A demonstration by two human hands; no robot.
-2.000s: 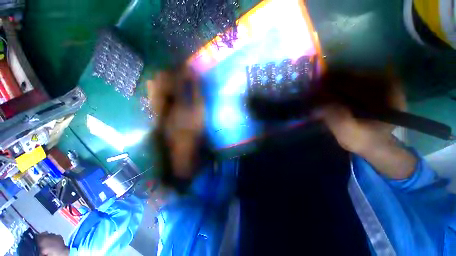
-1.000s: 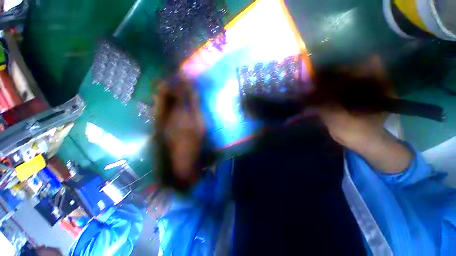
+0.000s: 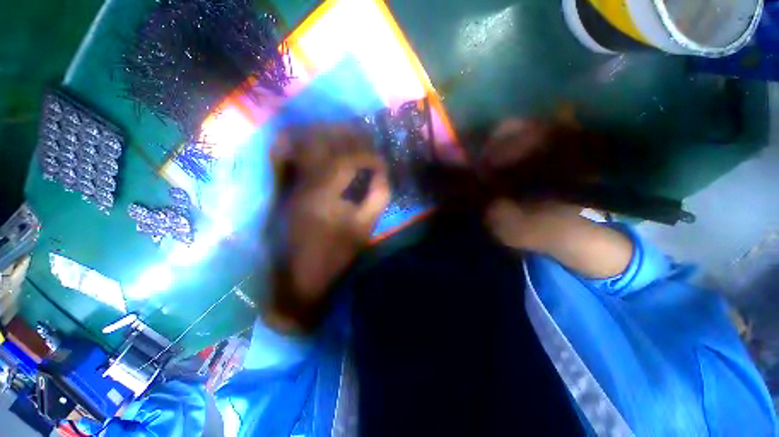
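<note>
The square work mat (image 3: 342, 38) with an orange edge glares white to blue in the middle. The component panel (image 3: 408, 128), dark with silvery spots, lies on it, partly hidden by my hands. My left hand (image 3: 329, 218) is blurred over the mat's left part, with a small dark piece (image 3: 360, 184) at its fingertips. My right hand (image 3: 534, 183) is blurred and dark right of the panel, around a long black pen-like tool (image 3: 641, 205) that points out to the right. Its fingertips are too dark to make out.
A spiky dark component pile (image 3: 192, 64) lies beyond the mat. A grey bumpy second panel (image 3: 79, 149) and a small silvery cluster (image 3: 164, 218) lie at left. A white tub (image 3: 662, 30) with a yellow band stands at top right. A blue box (image 3: 85, 375) is at lower left.
The whole view has shifted, so bench items appear further left and the tub shows more. My left hand has moved over the mat nearer the panel, and a dark piece now shows in its fingers.
</note>
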